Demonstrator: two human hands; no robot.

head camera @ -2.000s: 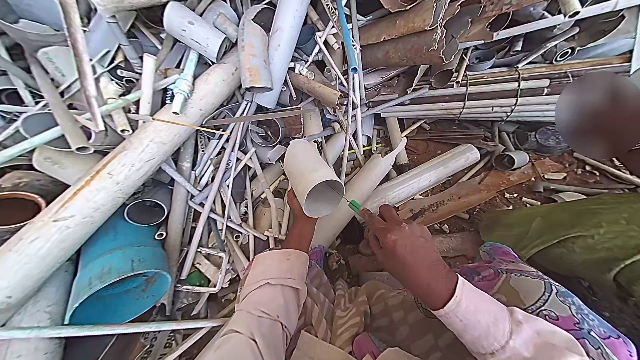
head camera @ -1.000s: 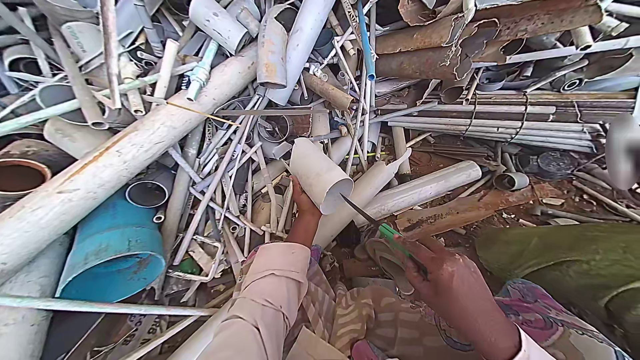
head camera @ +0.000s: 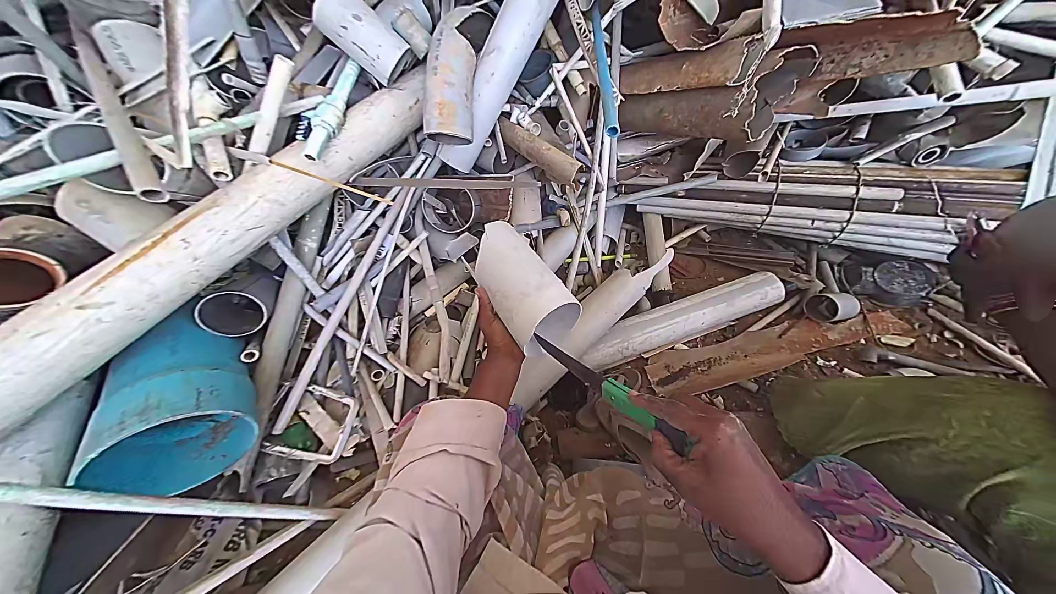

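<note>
A short white plastic pipe piece (head camera: 524, 280) is held tilted in my left hand (head camera: 497, 338), whose fingers wrap its left side and are partly hidden behind it. Its lower right end is open, and the far end is cut at a slant. My right hand (head camera: 709, 462) grips a hand saw by its green and black handle (head camera: 631, 404). The saw's narrow dark blade (head camera: 568, 360) points up and left, with its tip at the lower rim of the pipe piece. Just behind lies a longer white pipe (head camera: 586, 330) with a jagged end.
Scrap pipes are heaped all around. A long thick white pipe (head camera: 198, 239) crosses the left side above a wide blue pipe (head camera: 169, 396). Rusty brown pipes (head camera: 693, 111) and a tied bundle of thin pipes (head camera: 808, 216) lie at the right. Another person (head camera: 1015, 272) is at the right edge.
The saw's blade shows more than two seconds ago, when mostly its green handle was visible near the rim. My right hand has drawn back from the pipe piece, which stays in my left hand.
</note>
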